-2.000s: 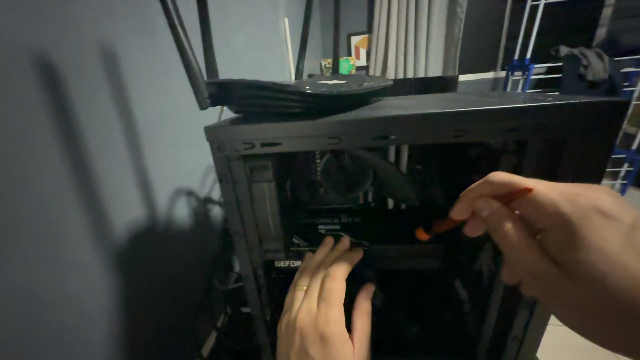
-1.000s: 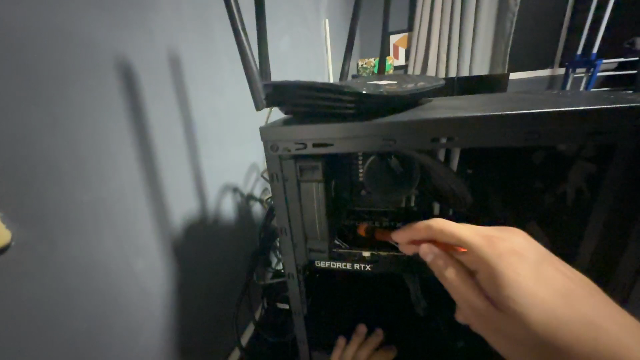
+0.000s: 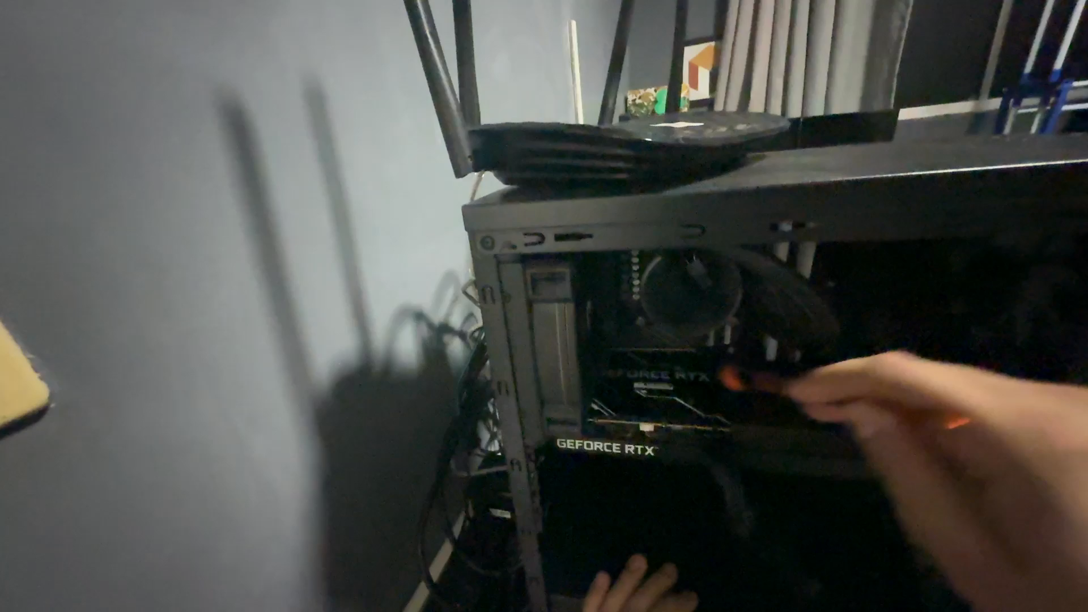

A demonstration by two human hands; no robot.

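Note:
An open black computer case (image 3: 765, 191) fills the right and middle of the view. Inside it are a graphics card (image 3: 608, 448) with GEFORCE RTX on its edge and a round CPU cooler (image 3: 690, 293) above. My right hand (image 3: 943, 450) holds a thin tool with an orange-red tip (image 3: 733, 378), probably a brush, beside the top of the card; blur hides its exact kind. Low in the case opening, only the fingers of my left hand (image 3: 642, 586) show, spread and holding nothing visible.
A black router (image 3: 595, 153) with upright antennas lies on top of the case. Dark cables (image 3: 463, 425) hang behind the case by the grey wall (image 3: 170, 255). A yellow object (image 3: 19, 378) shows at the left edge; a grey curtain (image 3: 807, 55) hangs behind.
My left hand has dropped from in front of the graphics card to the bottom of the view. My right hand moved left over the card, then back rightward with the tool.

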